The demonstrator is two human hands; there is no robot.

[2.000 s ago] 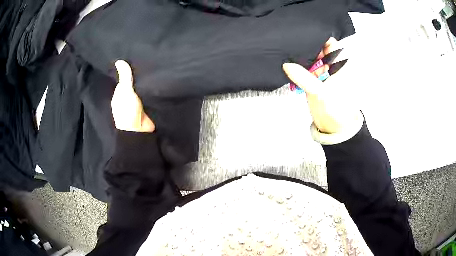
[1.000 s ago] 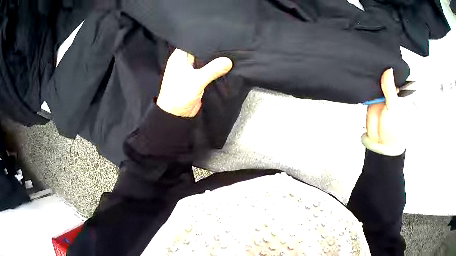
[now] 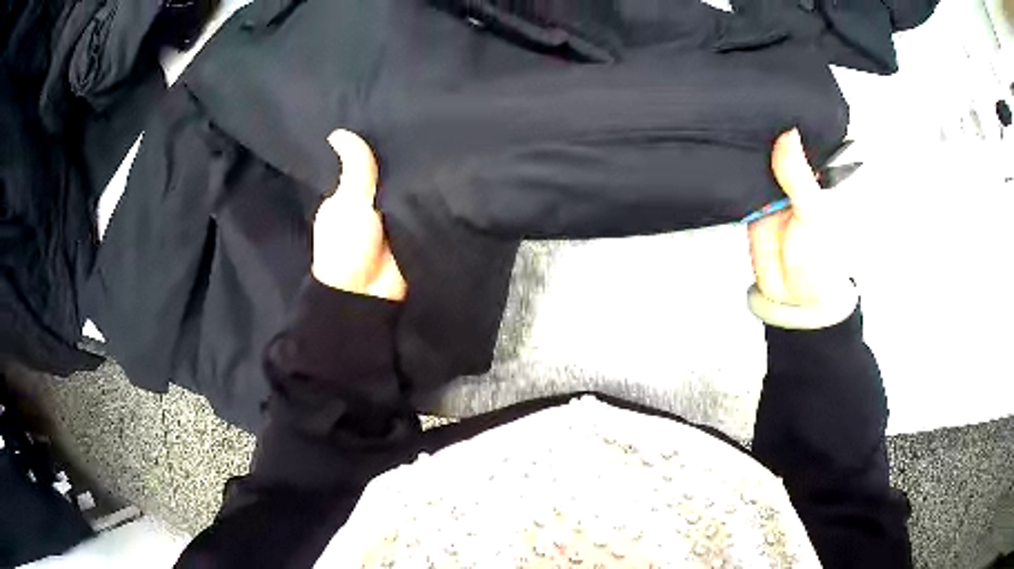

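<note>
A large black garment [image 3: 534, 133] lies spread over the table, with a sleeve stretched sideways between my hands. My left hand [image 3: 358, 228] holds the sleeve's left part, thumb on top and fingers hidden under the cloth. My right hand [image 3: 803, 228] grips the sleeve end at the right, thumb on top. Small thread snips [image 3: 769, 209] with a blue part and dark tips are also in my right hand, partly hidden by it. A pale green bangle sits on my right wrist.
Heaped dark clothes [image 3: 45, 222] lie at the left. The white table [image 3: 945, 278] shows at the right, with small dark things near its far right edge. Speckled floor [image 3: 145, 445] shows below the table. More dark cloth lies at the lower left corner.
Since one second ago, the hands and garment appear further left in view. My left hand has let its thumb spread further up the cloth, and the hands are wider apart.
</note>
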